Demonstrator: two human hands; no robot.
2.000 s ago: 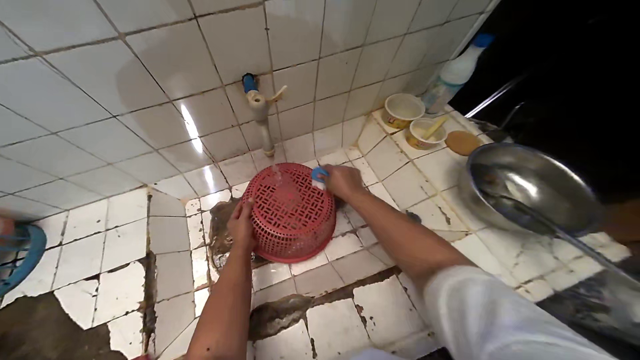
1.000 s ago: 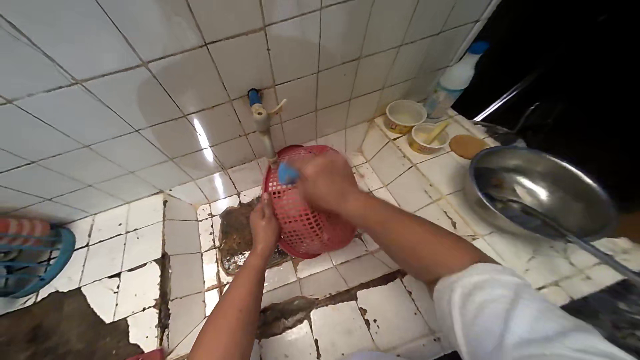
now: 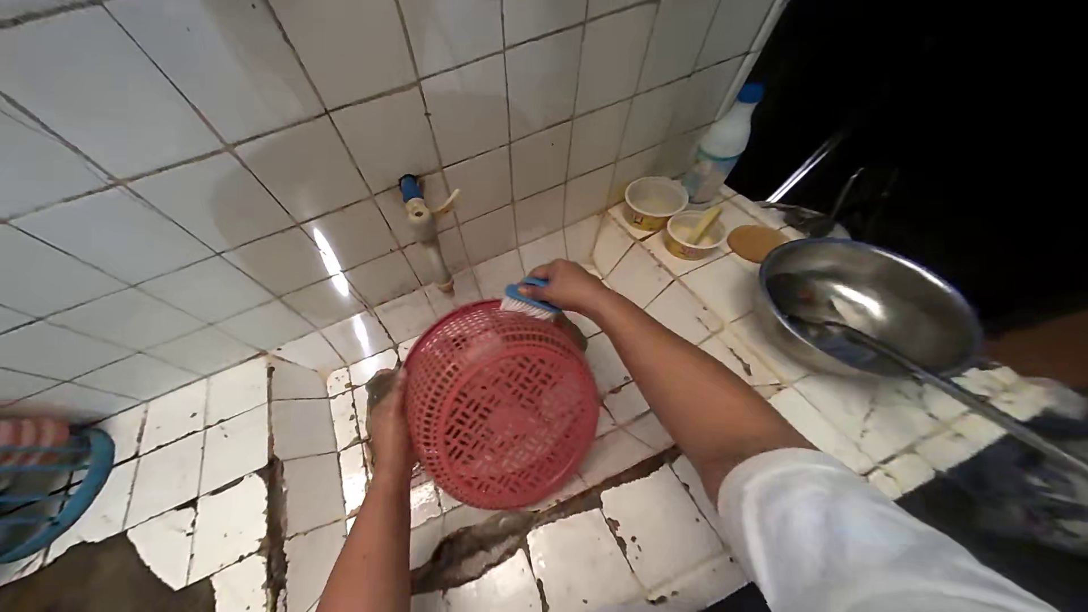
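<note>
A red plastic colander (image 3: 501, 408) is tilted in the tiled basin, its perforated base facing me. My left hand (image 3: 389, 421) grips its left side; the fingertips are partly hidden. In my right hand (image 3: 568, 287) is a blue scrubbing brush (image 3: 529, 301), its white bristles at the colander's upper edge. Above the basin, a tap (image 3: 425, 225) with a blue fitting and a pale spout comes out of the tiled wall.
On the right ledge stand a steel bowl (image 3: 871, 297) with a long handle lying in it, two plastic tubs (image 3: 654, 204), a brown disc (image 3: 755, 243) and a white bottle (image 3: 722, 144) with a blue cap. A blue basket (image 3: 98, 476) stands at far left. Broken tiles edge the basin.
The colander has been turned so that its base faces me. My right hand, a blur over the colander a second ago, is now at its upper right edge with the brush.
</note>
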